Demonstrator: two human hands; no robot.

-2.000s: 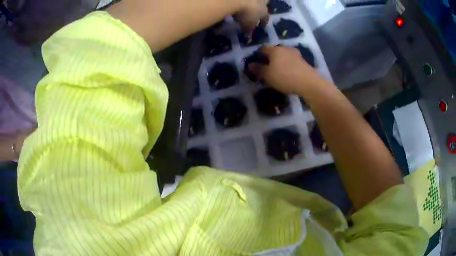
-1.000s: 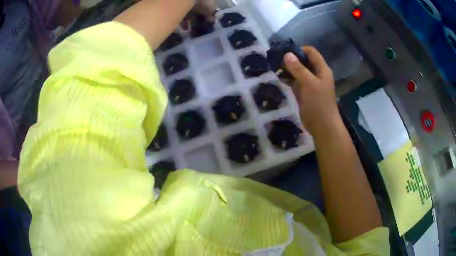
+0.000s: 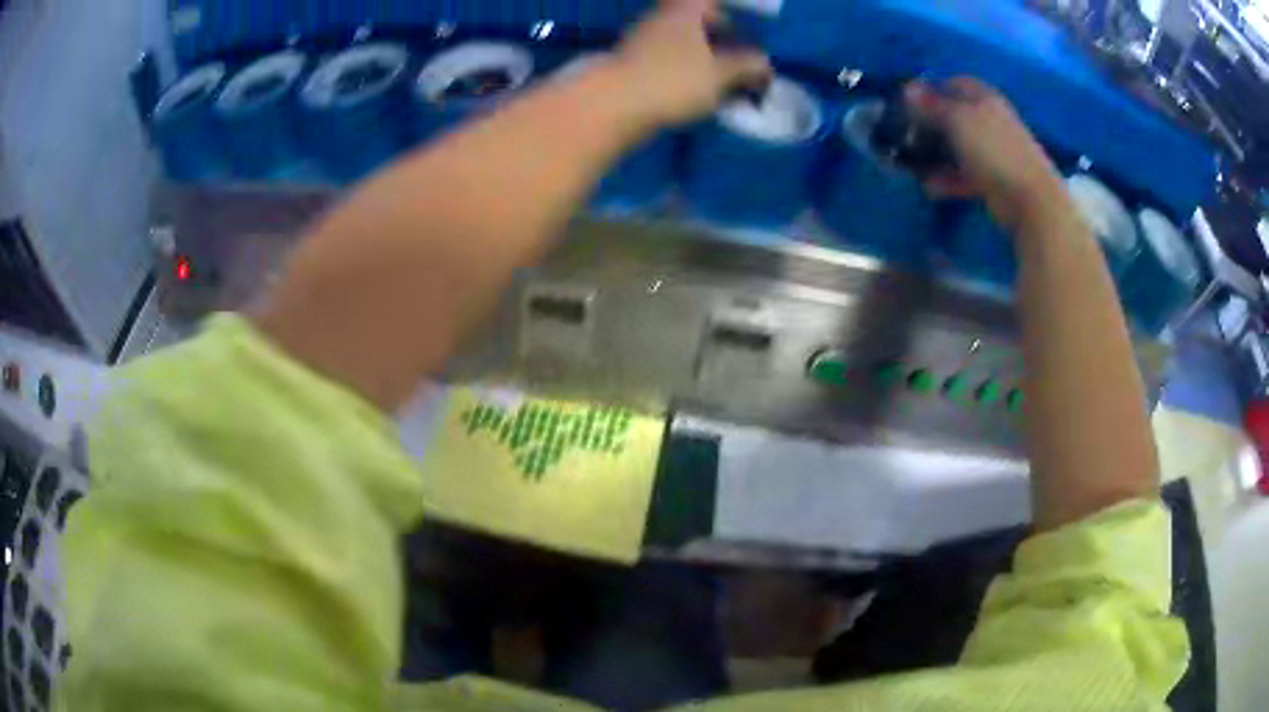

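Note:
My left hand (image 3: 682,67) is blurred above the row of blue cylinders, just over a white-topped cylinder (image 3: 768,111). Its fingers are closed around a dark piece (image 3: 752,86), which looks like a black round assembly and is mostly hidden by the hand. My right hand (image 3: 985,146) grips another black round assembly (image 3: 907,135) at the top of the neighbouring blue cylinder (image 3: 870,195). Whether this assembly touches the cylinder cannot be told.
More blue cylinders (image 3: 355,118) run to the left and right. The steel panel (image 3: 647,306) has two displays and green buttons (image 3: 921,380). A yellow sheet with green dots (image 3: 543,480) and white paper (image 3: 870,494) lie on the worktop. A tray of black parts (image 3: 35,584) shows at the left edge.
The view has turned from the white foam tray to the blue machine. Both hands have moved from the tray to the cylinders. The right hand still holds a black assembly.

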